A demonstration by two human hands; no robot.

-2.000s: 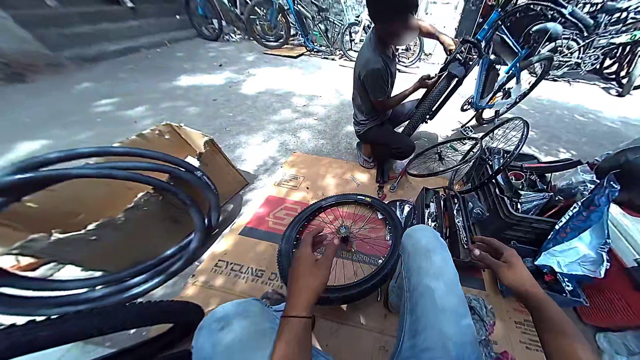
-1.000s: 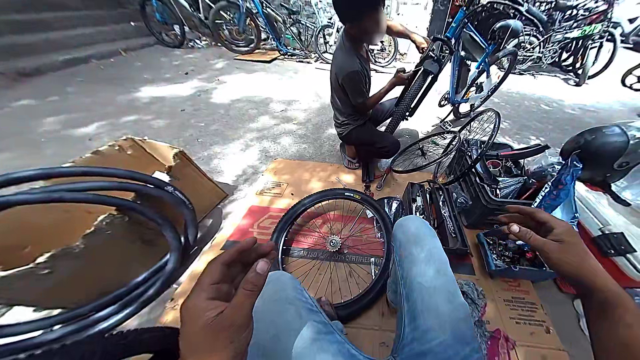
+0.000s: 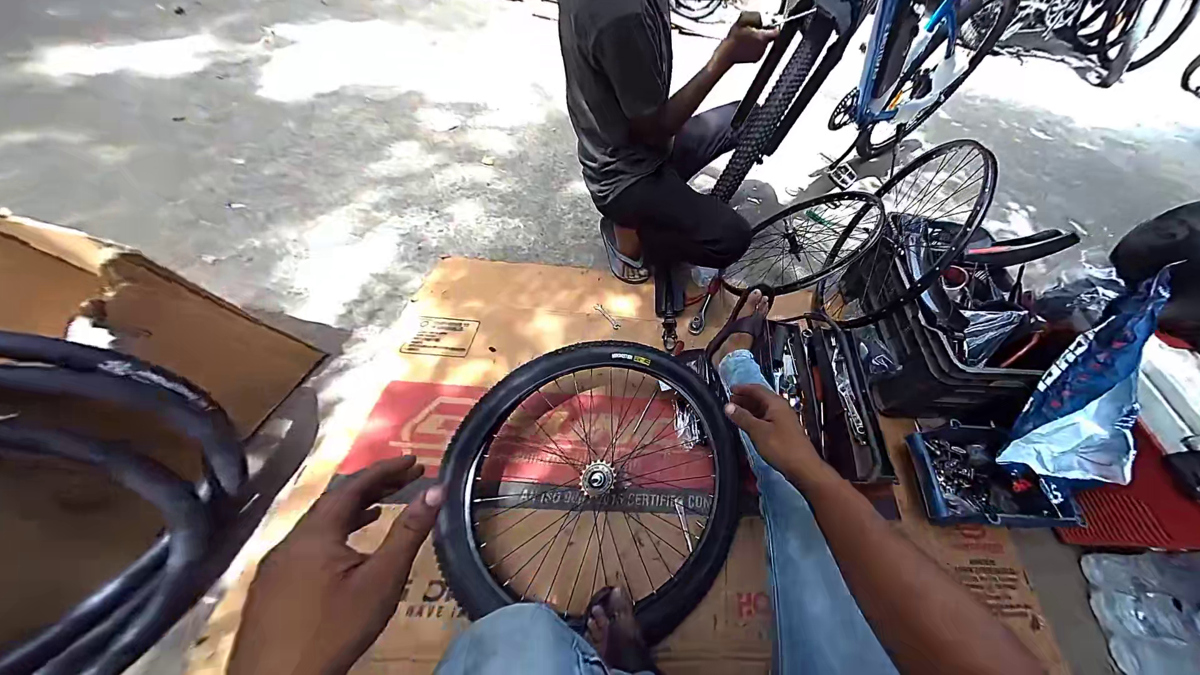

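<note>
A bicycle wheel with a black tyre (image 3: pixel 469 412) lies between my legs over a flattened printed cardboard sheet (image 3: pixel 525 300). Its spokes run to a hub with a small sprocket (image 3: pixel 597 478) facing up. Just left of the tyre is my left hand (image 3: pixel 352 553), fingers apart, holding nothing; whether a fingertip touches the rubber I cannot tell. My right hand (image 3: pixel 764 422) is at the tyre's upper right, over my jeans leg, fingers loosely bent with nothing seen in them. One foot shows at the wheel's lower edge.
Black tubing (image 3: pixel 112 450) hangs by a torn cardboard box (image 3: pixel 206 328) at left. A toolbox (image 3: pixel 825 394), a blue tray of small parts (image 3: pixel 994 473), a black crate (image 3: pixel 937 366) and bare wheels (image 3: pixel 806 244) stand right. Ahead, a person (image 3: pixel 637 122) crouches beside a blue bicycle (image 3: pixel 881 66). A wrench (image 3: pixel 607 316) lies on the cardboard.
My left hand was over the wheel's hub two seconds ago and is now left of the tyre. My right hand has come in from the right to the wheel's side. The view has tilted down.
</note>
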